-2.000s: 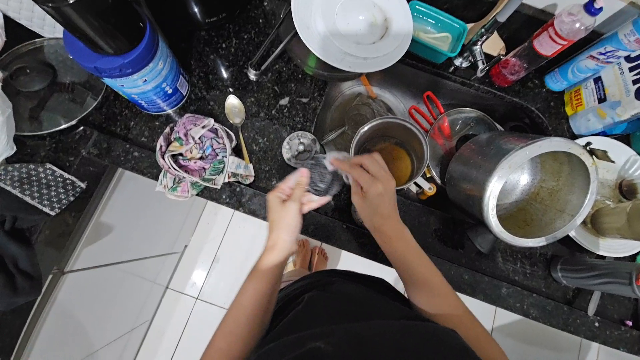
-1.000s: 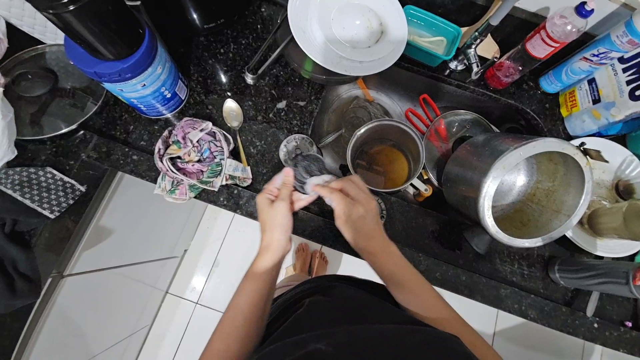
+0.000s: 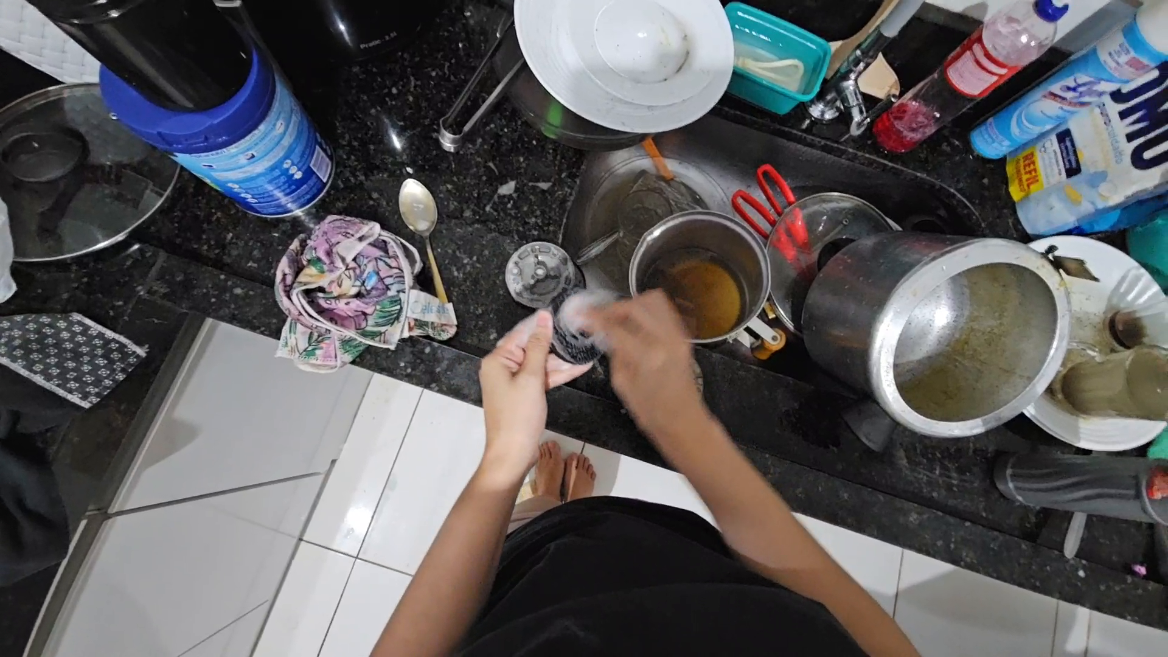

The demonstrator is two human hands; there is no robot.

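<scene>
My left hand [image 3: 522, 379] grips a small round dark part [image 3: 577, 339] with a ridged or perforated face, held over the counter's front edge. Against that part my right hand [image 3: 648, 351] holds a whitish, blurred wad [image 3: 586, 312]; its material cannot be told. Just behind the hands, a round grey metal disc [image 3: 540, 274] lies on the granite. A steel pot [image 3: 701, 274] with brownish liquid stands to the right, in the sink. On the left are a crumpled floral cloth [image 3: 342, 292] and a metal spoon [image 3: 419, 208].
White plates [image 3: 630, 55] are stacked behind the sink, beside a teal container [image 3: 776, 59]. Red-handled scissors [image 3: 768, 205] and a glass lid [image 3: 835, 228] lie right of the pot. A large aluminium pot [image 3: 940, 333] lies tilted near a plate with cups. A blue-lidded tub [image 3: 265, 155] stands at left.
My hands stay together around the small dark part, while the right hand, blurred, shifts against it. The disc, pots, cloth and spoon have not moved.
</scene>
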